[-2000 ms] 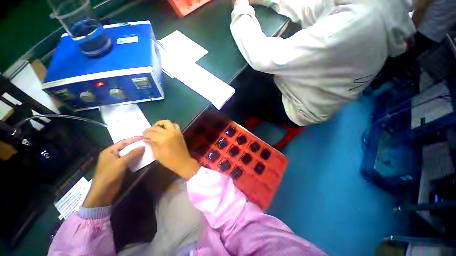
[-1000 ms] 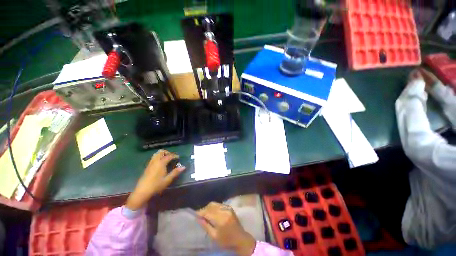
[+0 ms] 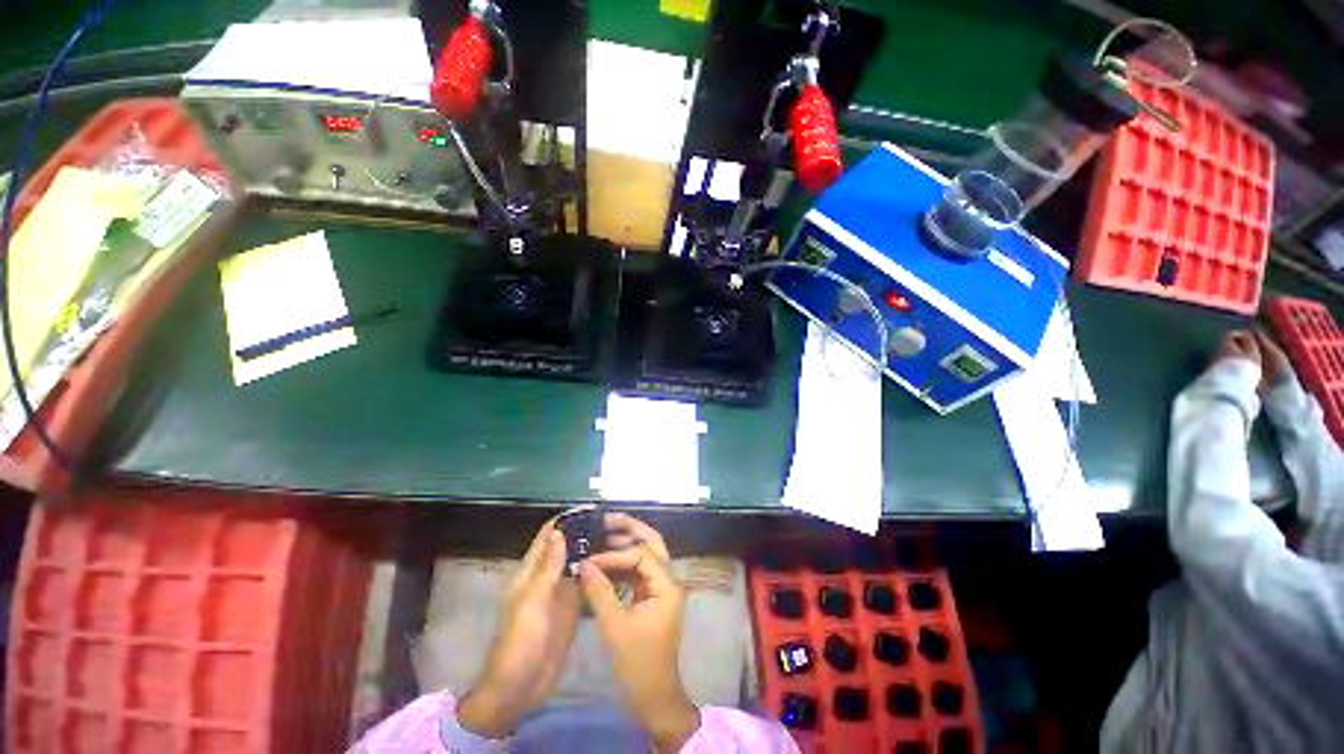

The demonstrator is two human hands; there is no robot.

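Note:
A small black squarish workpiece (image 3: 581,539) with pale markings is held up between my two hands, over my lap and just below the bench's front edge. My left hand (image 3: 528,619) grips it from the left side. My right hand (image 3: 641,611) has its thumb and fingertips at its lower right side; whether they hold a small part too is hidden. A compartment tray (image 3: 764,601) of black workpieces lies to the right of my lap. Two black press fixtures (image 3: 519,317) with red levers stand on the bench, with a taped white paper sheet (image 3: 653,449) in front.
A blue control box (image 3: 921,280) with a clear jar stands right of the presses. A grey control box (image 3: 332,148), note pad (image 3: 288,302) and shallow red tray (image 3: 44,469) are at left. Stacked red trays (image 3: 155,633) sit left of my lap. Another person's sleeve (image 3: 1231,501) is at right.
My left hand has moved from the bench top to over my lap, and the black workpiece came with it. My right hand has come up to the workpiece. The view has swung back from the right side.

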